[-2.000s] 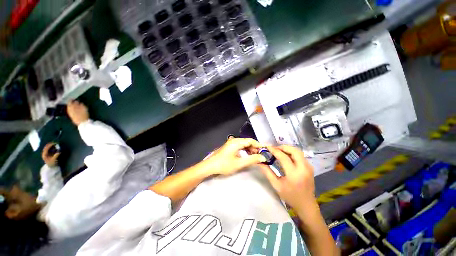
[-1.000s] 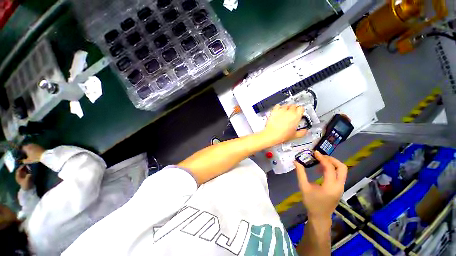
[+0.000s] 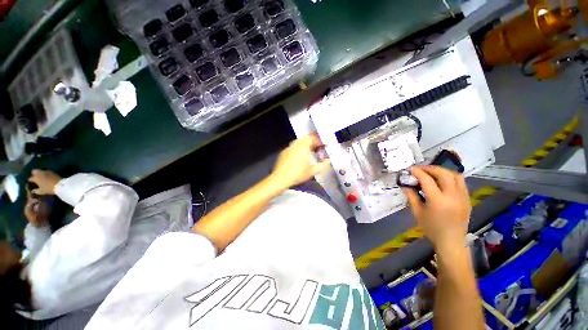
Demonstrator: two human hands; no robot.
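Observation:
My right hand (image 3: 441, 203) holds a small watch housing (image 3: 407, 179) in its fingertips, just beside the pale fixture (image 3: 396, 153). No dark housing shows on the fixture. My left hand (image 3: 300, 161) is at the left edge of the white bench machine (image 3: 445, 119). A small greyish bit shows at its fingertips, too blurred to tell whether it is held or part of the machine. The black handheld meter (image 3: 449, 162) lies on the machine, partly hidden behind my right hand.
A clear blister tray (image 3: 216, 109) of black housings lies on the green bench. A black cable chain (image 3: 419, 103) crosses the machine; a red button (image 3: 352, 198) is on its near edge. A coworker (image 3: 84, 245) works at left. Blue bins (image 3: 516, 277) stand lower right.
My left hand has moved off the fixture to the machine's left edge. The dark-rimmed housing seen earlier on the fixture no longer shows there. My right hand has moved its housing up towards the fixture.

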